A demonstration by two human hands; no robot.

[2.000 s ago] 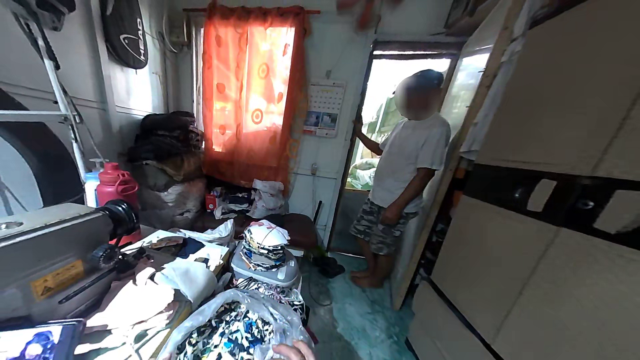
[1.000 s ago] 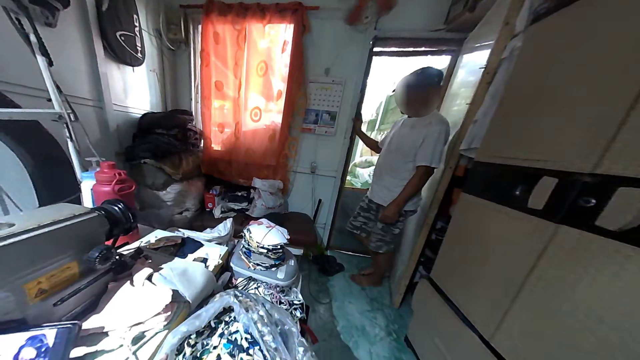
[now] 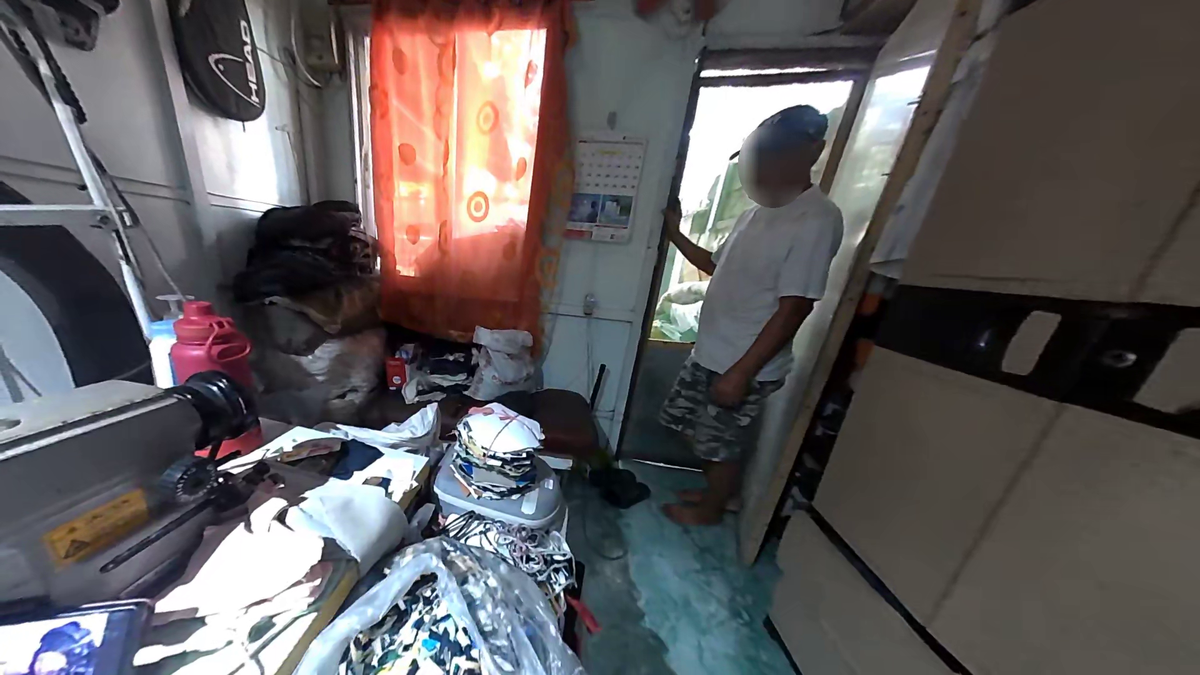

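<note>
Neither of my hands shows in the head view now. Nearest to me, at the bottom, a clear plastic bag (image 3: 511,600) holds many small patterned fabric scraps (image 3: 412,633). Behind it, a tied stack of cut fabric pieces (image 3: 495,450) rests on the grey lid (image 3: 534,502) of a container, with tangled strips (image 3: 520,548) below. To the left, loose white and pale cloth pieces (image 3: 262,553) cover a table beside a grey sewing machine (image 3: 84,487) with a black handwheel (image 3: 220,408). A lit screen device (image 3: 70,642) is at the lower left corner.
A person (image 3: 773,272) in a white shirt and cap stands barefoot in the doorway, one hand on the frame. Large tan panels (image 3: 1022,450) fill the right side. A red jug (image 3: 208,347) stands behind the machine. Stuffed bags (image 3: 319,356) lie beneath an orange curtain (image 3: 464,169).
Two seconds ago, fingers showed at the bottom edge by the plastic bag; they are out of view now. The person in the doorway has stayed in place.
</note>
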